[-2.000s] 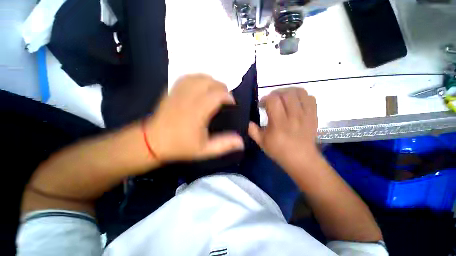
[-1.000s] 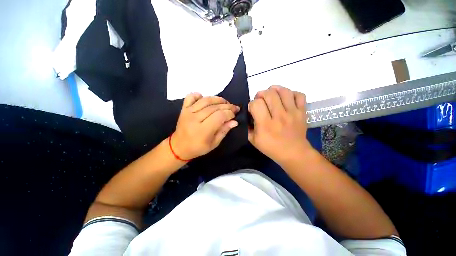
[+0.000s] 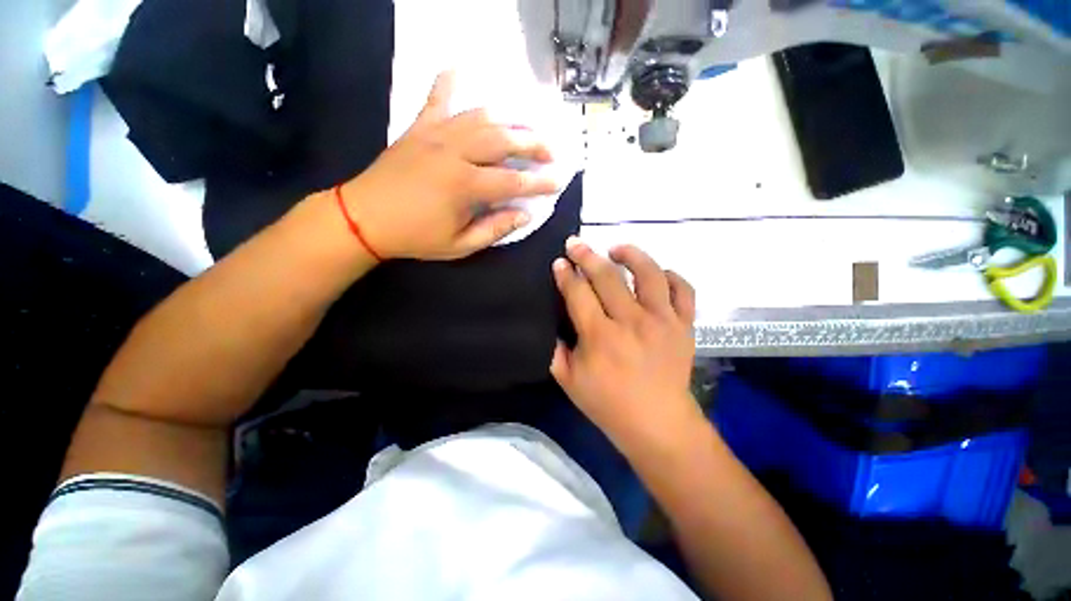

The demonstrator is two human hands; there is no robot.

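Observation:
The black garment panel (image 3: pixel 446 317) lies over the table's front edge towards my lap. The white pocketing (image 3: pixel 452 47) with a curved end lies on it and runs up beside the presser foot (image 3: pixel 587 94). My left hand (image 3: pixel 464 182) lies spread, palm down, on the pocketing and black cloth. My right hand (image 3: pixel 622 311) has its fingertips and thumb at the panel's right-hand edge, with the cloth edge between them. The thumb tip is partly hidden against the dark cloth.
A black smartphone (image 3: pixel 840 117) lies on the bed right of the machine head (image 3: pixel 669 29). Scissors with green and yellow handles (image 3: pixel 1019 264) and a brown tape patch (image 3: pixel 866 282) are further right. Black cut pieces (image 3: pixel 194 88) lie at left. A blue bin (image 3: pixel 940 470) stands below the table.
My left hand has moved up from the lower cloth onto the pocketing and flattened with fingers spread. My right hand has shifted slightly down along the edge. The camera view has shifted too.

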